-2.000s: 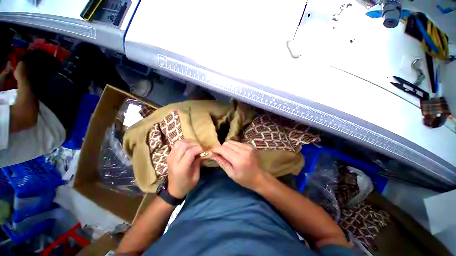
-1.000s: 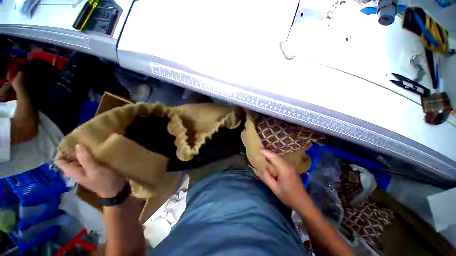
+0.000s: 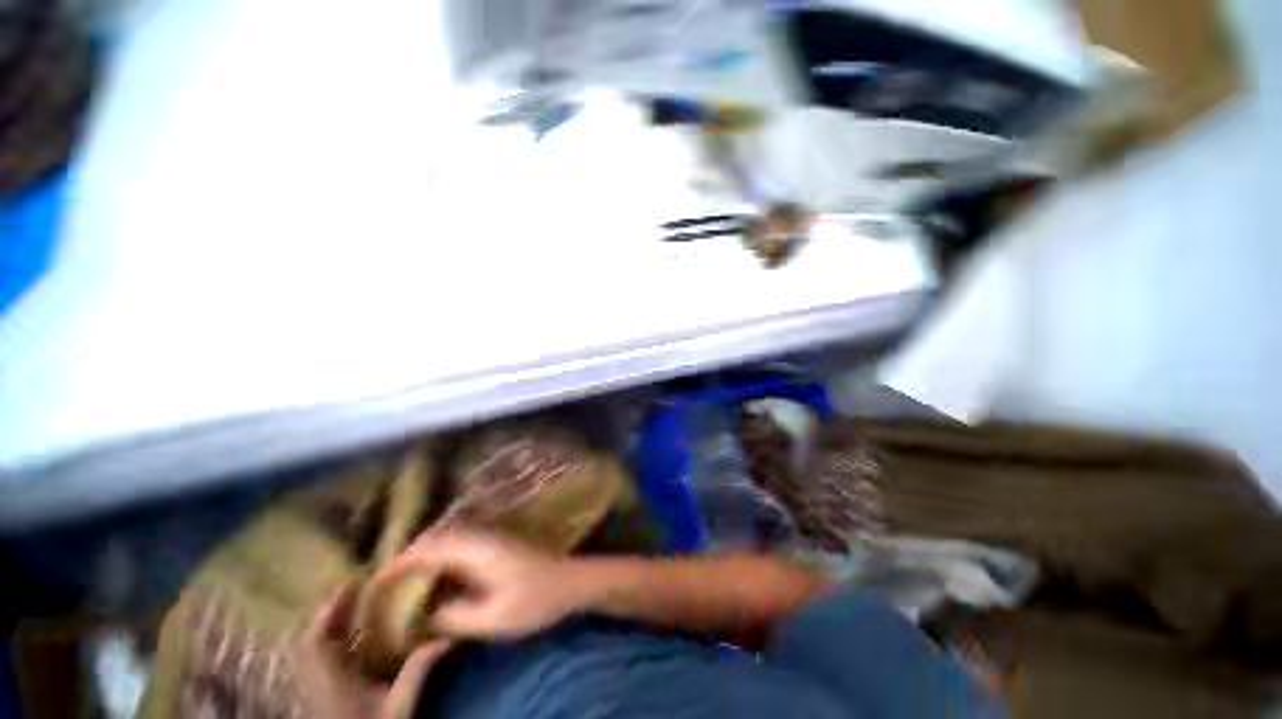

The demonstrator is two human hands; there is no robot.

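Observation:
The tan jacket (image 3: pixel 267 569) with maroon patterned parts lies at the lower left, against my lap and below the table edge. The picture is strongly blurred. My right hand (image 3: pixel 485 583) is closed on a gathered tan part of the jacket. My left hand (image 3: pixel 345 660) is beside it at the bottom edge, partly cut off, also gripping the tan cloth. The two hands are close together. The exact part of the jacket in them cannot be told.
The white sewing table (image 3: pixel 324 281) spans the view above the jacket, with a small black tool (image 3: pixel 703 226) and a brown checked item (image 3: pixel 776 233) on it. A blue crate (image 3: pixel 672 471) with plastic stands right of the jacket. Dark brown cloth (image 3: pixel 1054 513) lies farther right.
The view has swung to the right and blurred. My hands, apart on the spread jacket one second ago, are now close together on bunched cloth.

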